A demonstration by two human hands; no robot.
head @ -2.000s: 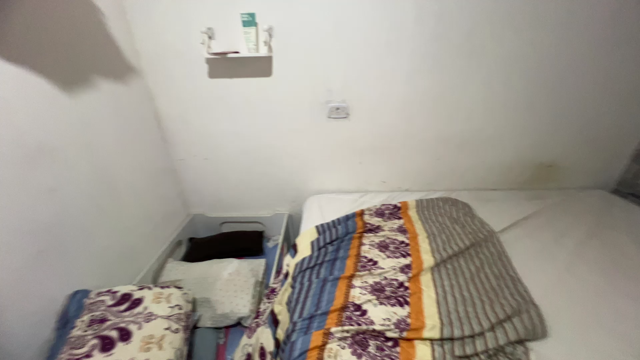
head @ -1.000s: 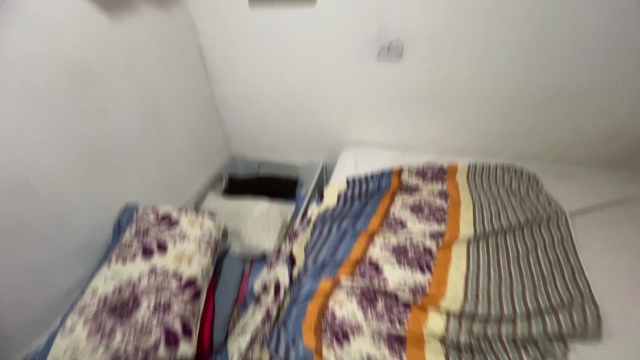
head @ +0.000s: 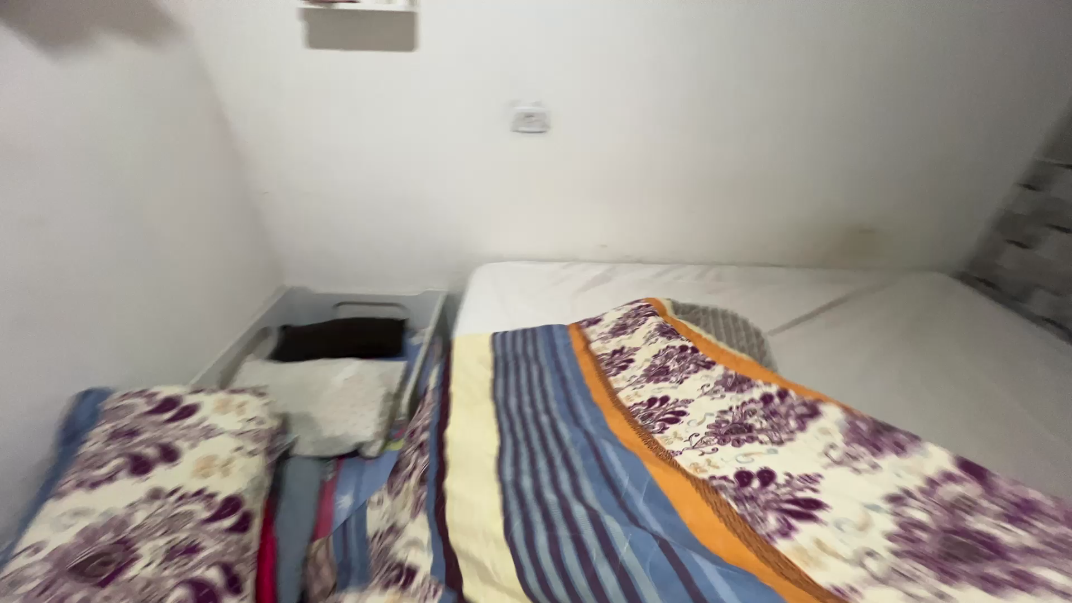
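Observation:
Neither of my hands shows in the head view. A patterned bedsheet or cover [head: 553, 452], with blue stripes, orange bands and purple flowers, lies spread over the near part of a bed with a white mattress [head: 854, 335]. Its right part runs out at the lower right, and a grey striped part [head: 729, 331] shows at its far edge. At the lower left, a folded cloth or pillow with the same purple flowers [head: 159, 494] rests on other folded cloths.
Left of the bed stands a grey plastic crate [head: 368, 297] holding a black cloth [head: 339, 339] and a whitish cloth [head: 327, 402]. White walls rise behind and at the left, with a wall socket [head: 530, 119] and a small shelf [head: 360, 7]. Grey patterned material [head: 1030, 243] stands at the right.
The striped cover has changed shape: its grey striped part, wide before, is now mostly hidden, and the flowered part stretches to the lower right. No hand shows in any frame.

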